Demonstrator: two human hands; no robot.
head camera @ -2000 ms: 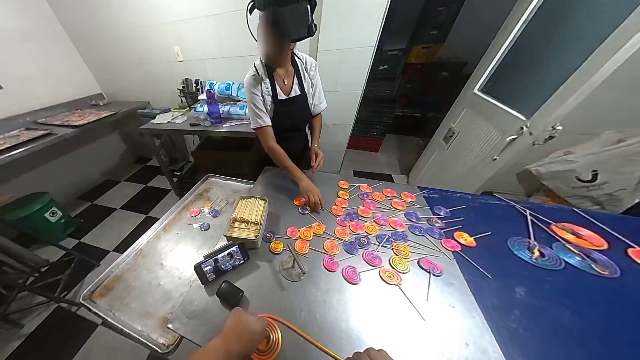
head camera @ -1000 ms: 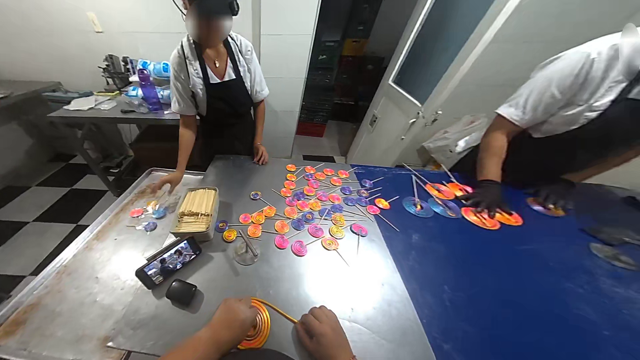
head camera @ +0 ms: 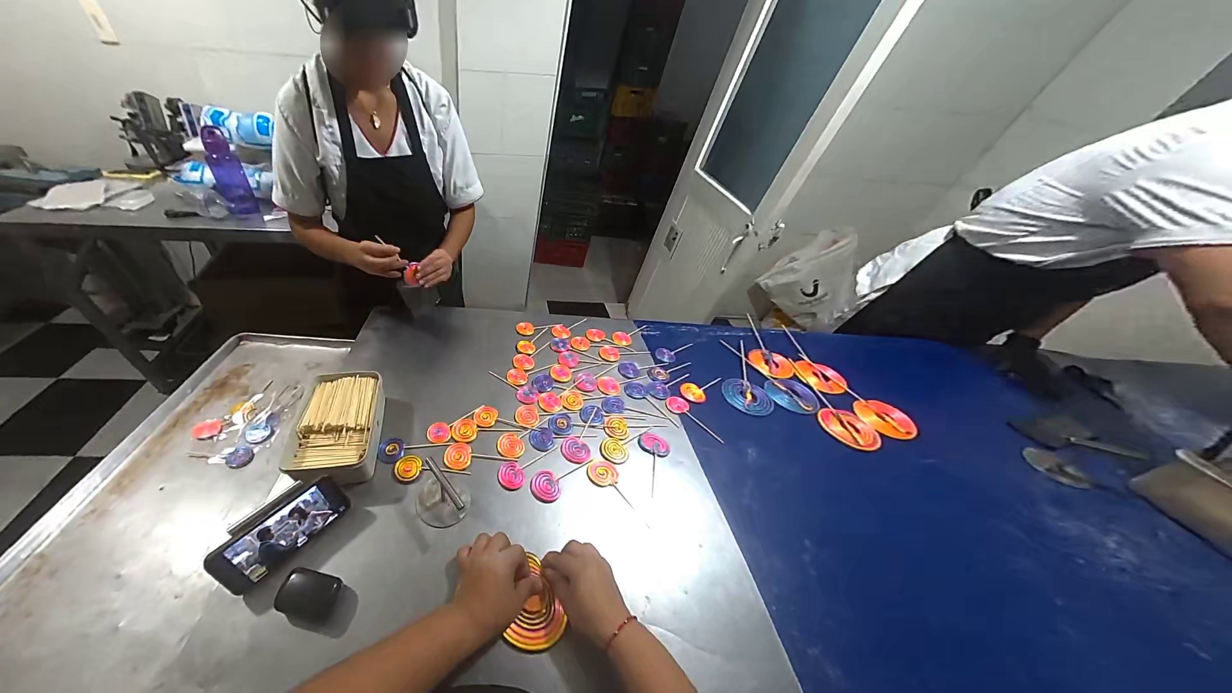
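Observation:
A large orange, yellow and pink spiral of candy (head camera: pixel 535 626) lies flat on the steel table near its front edge. My left hand (head camera: pixel 496 582) and my right hand (head camera: pixel 585 589) hold its upper part from both sides, fingertips close together. Part of the spiral is hidden under my fingers. Beyond my hands stands a clear round glass (head camera: pixel 442 500) with a metal tube leaning in it. Many small spiral lollipops (head camera: pixel 545 485) on wooden sticks lie spread over the table farther off.
At left are a tin of wooden sticks (head camera: pixel 333 423), a propped phone (head camera: pixel 277 534), a black case (head camera: pixel 308 595) and a metal tray (head camera: pixel 125 510). Larger lollipops (head camera: pixel 849 428) lie on the blue mat (head camera: pixel 895 568). A co-worker (head camera: pixel 395 183) holds a lollipop across the table; another person (head camera: pixel 1078 212) leans at right.
My right hand has moved left to the spiral, and the loose candy strand no longer stretches out to it. The co-worker across the table now holds a lollipop in both hands. The view has shifted.

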